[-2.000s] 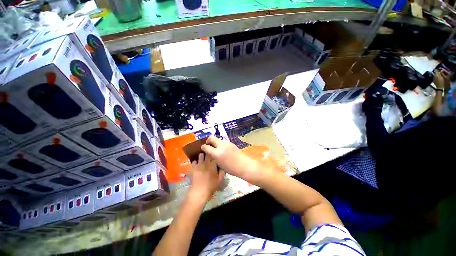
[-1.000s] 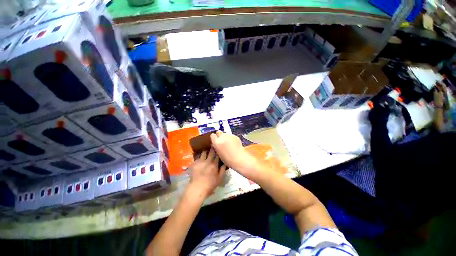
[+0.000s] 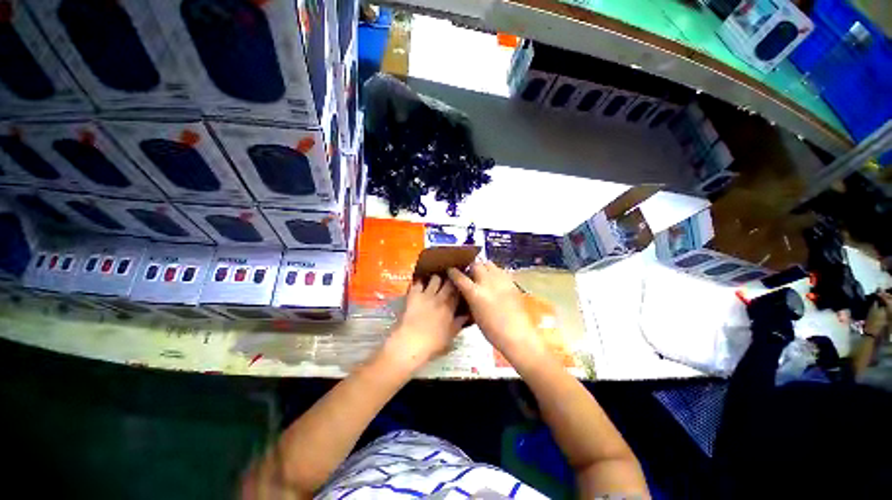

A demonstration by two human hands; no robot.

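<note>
A retail box stands upright on the bench with its brown flap (image 3: pixel 446 260) raised; my hands and forearms hide most of its body. My left hand (image 3: pixel 428 317) is around its left and near side, fingers at the flap. My right hand (image 3: pixel 492 298) is on its right side, fingertips at the flap's right edge. The orange sheet (image 3: pixel 381 264) lies behind and left of the box. A tangled pile of black cables (image 3: pixel 425 156) lies behind it, by a dark plastic bag.
A tall stack of finished boxes (image 3: pixel 264 171) stands at left. An open box (image 3: pixel 611 234) stands right of my hands, with more open boxes (image 3: pixel 699 244) beyond. A large carton tray (image 3: pixel 557 137) holds a row of boxes behind. A black-clad person (image 3: pixel 782 420) is at right, near a plastic bag (image 3: pixel 685 322).
The view has turned, so the bench things sit differently in the picture. Both hands remain at the box, and its brown flap now faces more towards me.
</note>
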